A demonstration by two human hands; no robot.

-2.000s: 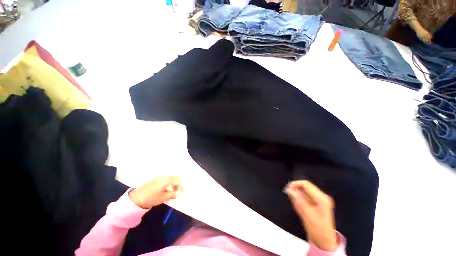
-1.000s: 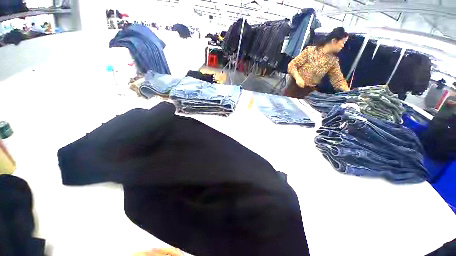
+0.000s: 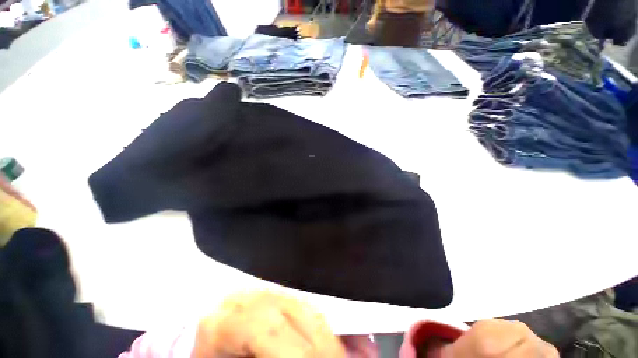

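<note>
The black garment [image 3: 301,189] lies spread flat on the white table, with a narrow straight-ended part pointing left. My left hand [image 3: 262,327] is at the bottom edge, in front of the garment and off it. It is blurred and its fingers are not clear. My right hand [image 3: 500,340] is at the bottom right, cut off by the picture's edge. A pink cuff [image 3: 430,334] shows beside it, between the two hands. Neither hand visibly touches the garment. What either hand holds cannot be told.
Folded jeans [image 3: 287,66] lie at the far side, beside an orange strip [image 3: 364,64] and more jeans [image 3: 416,72]. Dark jeans [image 3: 553,119] are piled right. Black cloth [image 3: 35,287] and a yellow item [image 3: 14,213] are left. Olive-green cloth [image 3: 601,325] is below the table, right. A person stands behind.
The view swung up and right, then partly down again. My hands have moved from over and beside the garment to below its near edge, closer to the camera.
</note>
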